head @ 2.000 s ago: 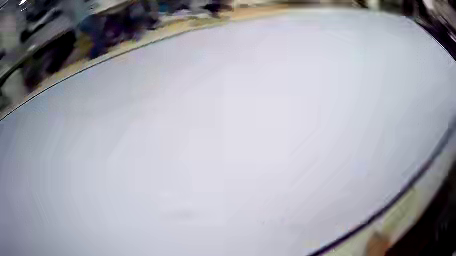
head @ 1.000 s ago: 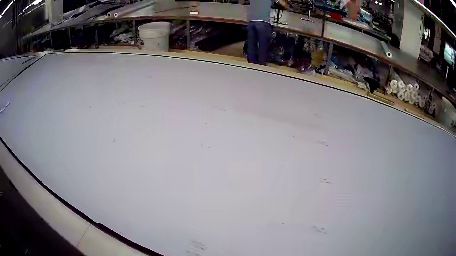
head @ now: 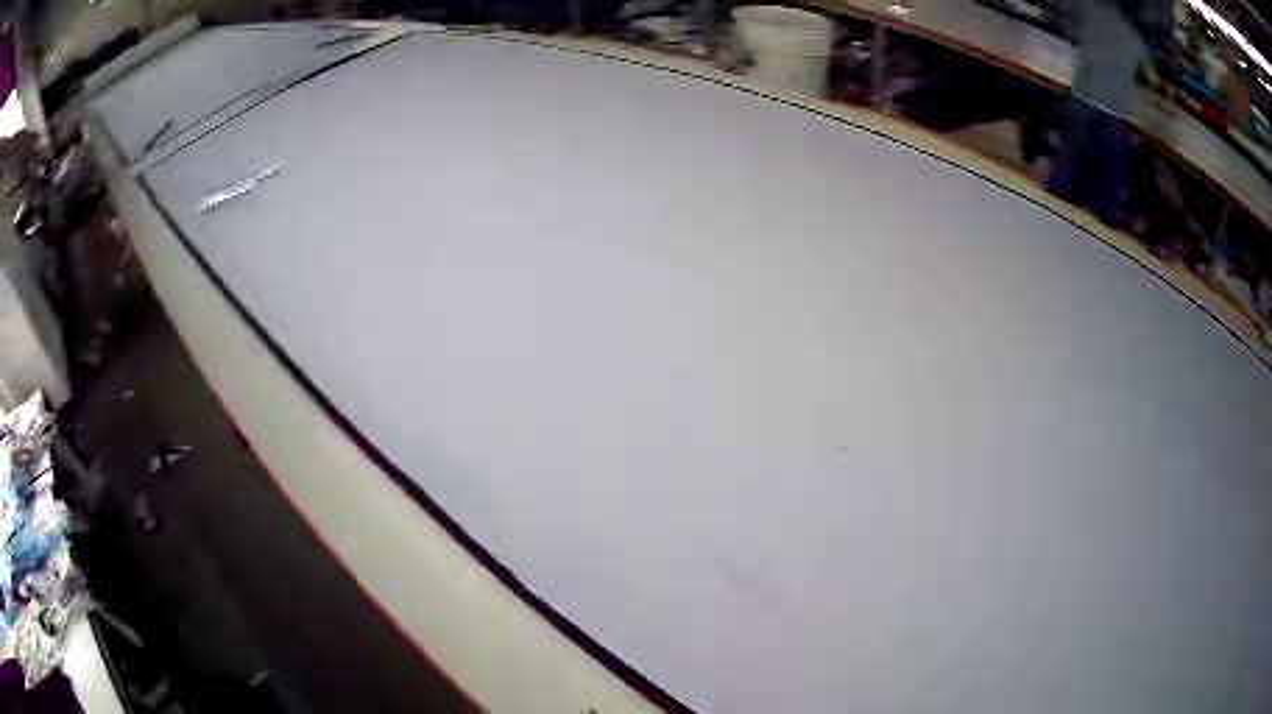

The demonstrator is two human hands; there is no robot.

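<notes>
A large white marker paper covers most of the table in front of me. The fabric lay under it shows as a thin dark edge along the near left side. A small light blue-and-white flat thing lies on the paper at the far left; it is blurred. A dark line crosses the lay near its far left end, with a short dark bar beyond it. Neither of my hands is in view.
The pale table edge runs along the lay. Dark floor with scraps lies left of it, with a heap of offcuts at the left rim. Behind the table are a white tub and a person in blue.
The view has turned left. The far left end of the lay, the floor and the offcuts have come into view, and the tub and person have shifted right in the picture.
</notes>
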